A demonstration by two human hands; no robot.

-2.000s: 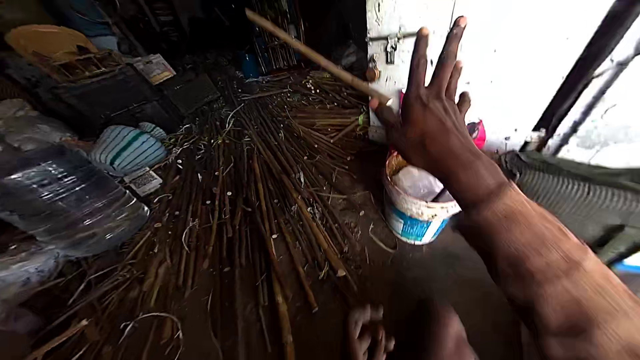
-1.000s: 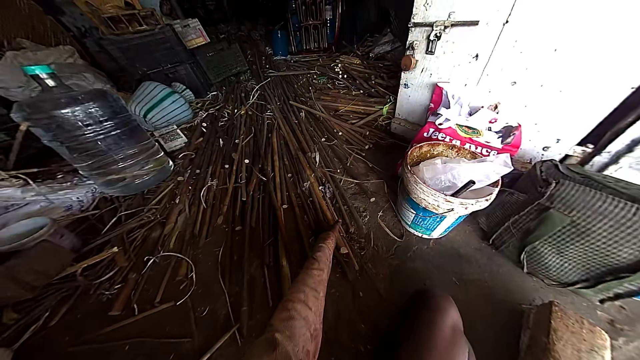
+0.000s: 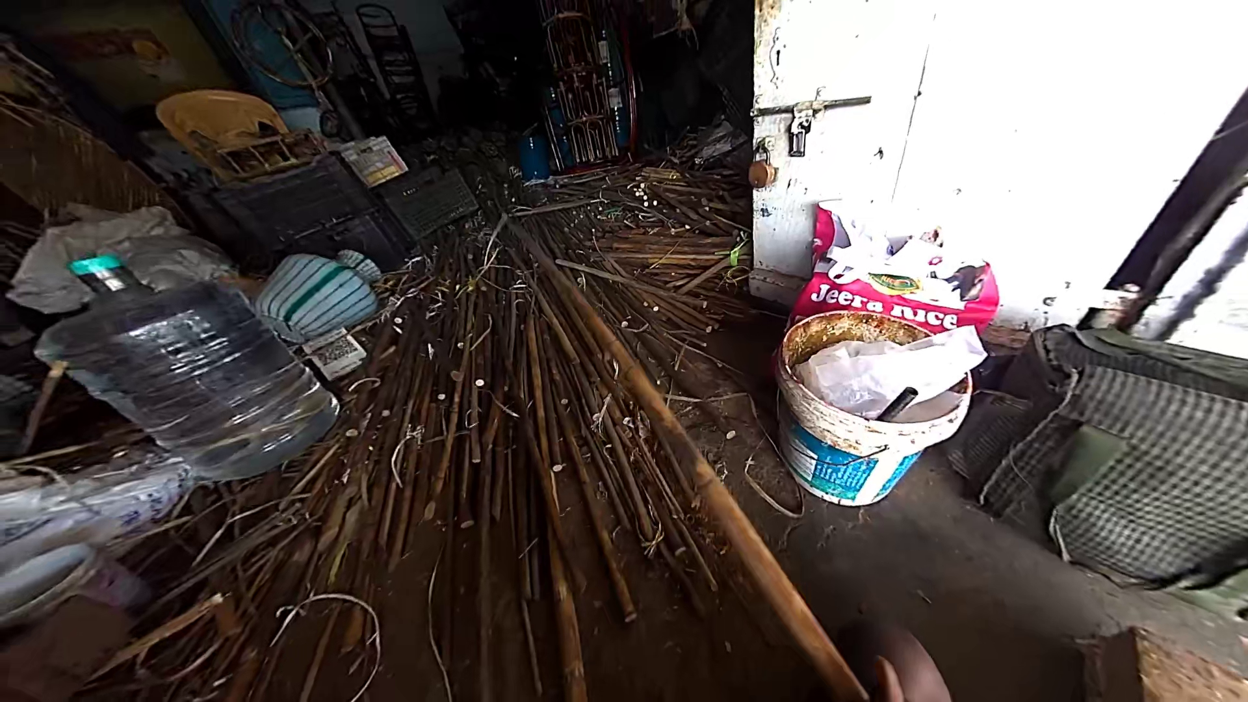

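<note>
A long brown cane pole (image 3: 707,478) slants from the middle of the heap down to the bottom edge, raised over the other poles. At its near end one digit of my left hand (image 3: 887,680), as it appears, shows against the pole; the rest of that hand is cut off by the frame. My right hand is out of view. Under and left of the raised pole, many thin cane poles (image 3: 556,585) lie spread on the floor. My knee (image 3: 902,663) is just right of the pole's near end.
A paint bucket (image 3: 804,419) holding white plastic stands to the right before a pink rice bag (image 3: 965,302) and white door (image 3: 838,58). A checked sack (image 3: 1160,468) lies at far right, a wooden block (image 3: 1170,673) below. At left are a large water bottle (image 3: 210,375) and striped bundle (image 3: 317,297).
One second ago an arm reached down to the poles; now it has drawn back and one pole is raised. The raised hand and stick seen two seconds ago are out of view.
</note>
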